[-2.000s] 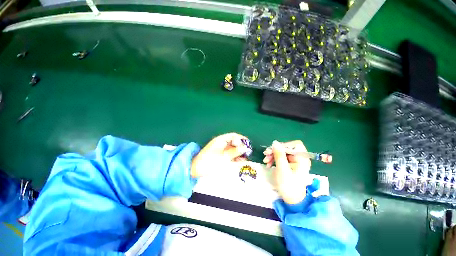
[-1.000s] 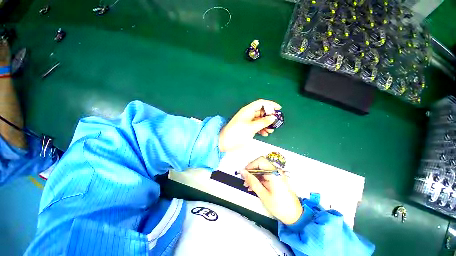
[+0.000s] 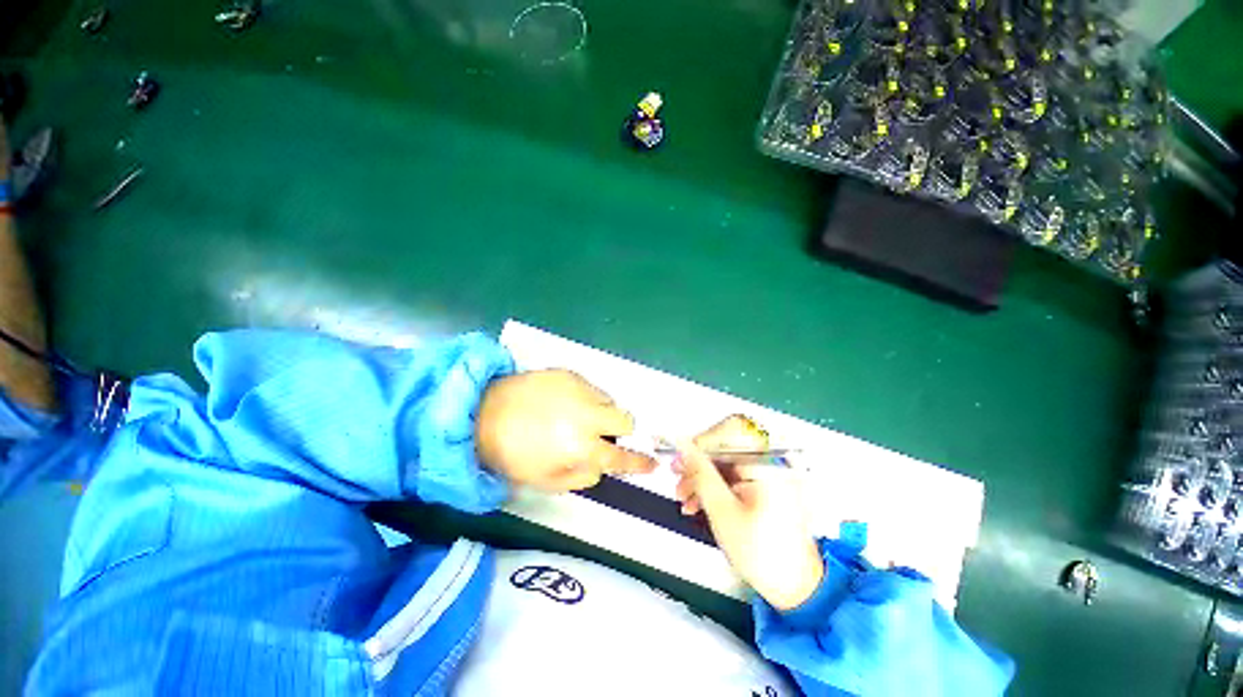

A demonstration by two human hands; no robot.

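My left hand [image 3: 552, 430] is back-up over the left part of the white work board [image 3: 872, 488], its fingertips close to the right hand's. A small dark spot shows between its fingers; whether it holds the dark module is hidden. My right hand [image 3: 743, 517] holds a slim, pen-like tool [image 3: 772, 454] over the board, its left end near the left fingertips. A yellow part [image 3: 751, 430] shows just behind the right fingers, mostly covered. The black strip [image 3: 638, 501] runs along the board's near side, below the hands.
A tray with yellow-dotted parts [image 3: 941, 123] rests by a dark block [image 3: 913, 245]. A second clear tray [image 3: 1200, 436] is at right. Small parts lie on the green mat, one [image 3: 645, 123] beyond the board, one [image 3: 1081, 581] at right. Another person's arm [image 3: 21, 313] is at far left.
My left hand has come back and down over the board, turned back-up; the dark module it held no longer shows clearly. My right hand has shifted slightly right with the tool.
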